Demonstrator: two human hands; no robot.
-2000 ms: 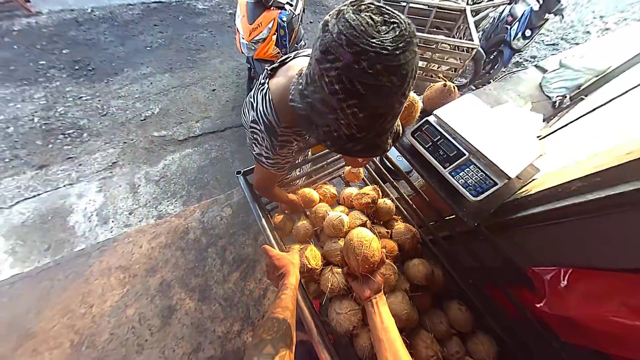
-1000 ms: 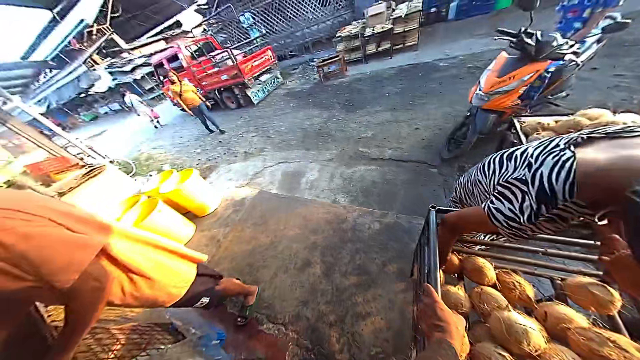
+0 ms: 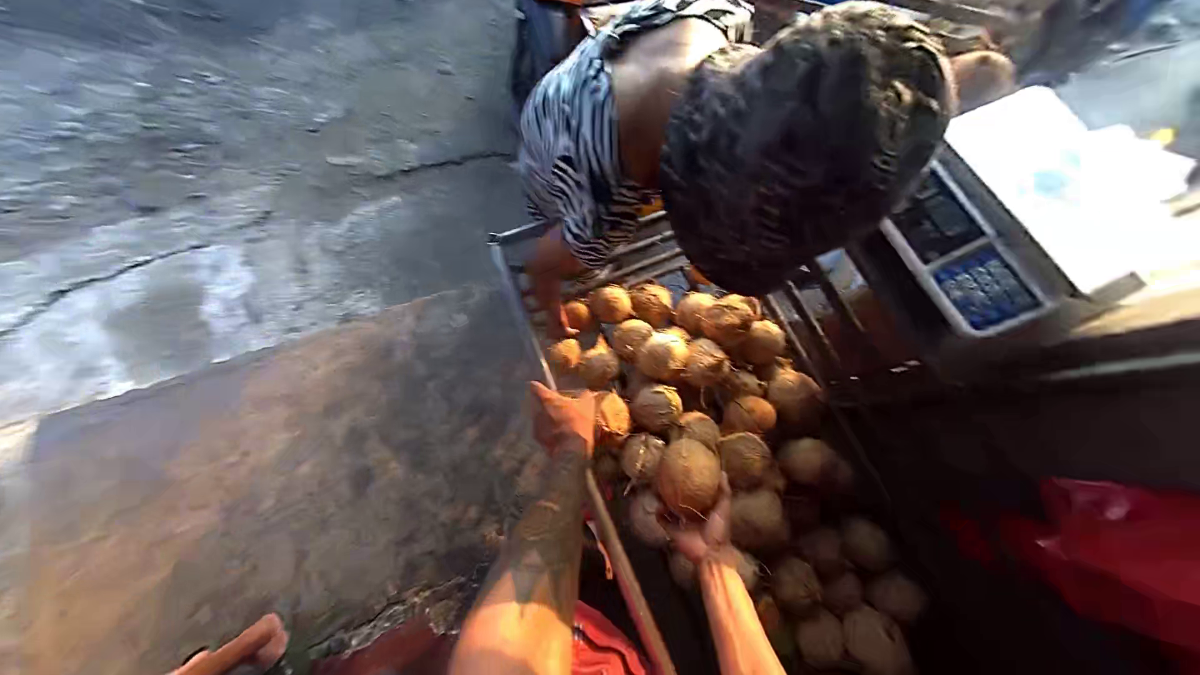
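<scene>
My left hand (image 3: 562,417) rests closed over the metal side rail (image 3: 520,305) of a cart filled with husked coconuts (image 3: 656,408). In my right hand (image 3: 701,536) is a larger brown coconut (image 3: 689,476), held from beneath above the pile. Across the cart, a person in a zebra-striped shirt (image 3: 572,141) and a dark patterned hat (image 3: 806,141) leans over; their hand is by the coconuts at the far left corner. The hat hides part of the cart's far end.
A digital scale (image 3: 975,253) with a white top stands beside the cart at the upper right. Red plastic (image 3: 1106,553) lies at the right edge. Cracked concrete pavement (image 3: 281,356) spreads at left. Part of another person's limb (image 3: 239,649) shows at the bottom left.
The view swung left toward the street and has come back down to the cart. My left hand stays on the rail, and a coconut is in my right hand as two seconds ago.
</scene>
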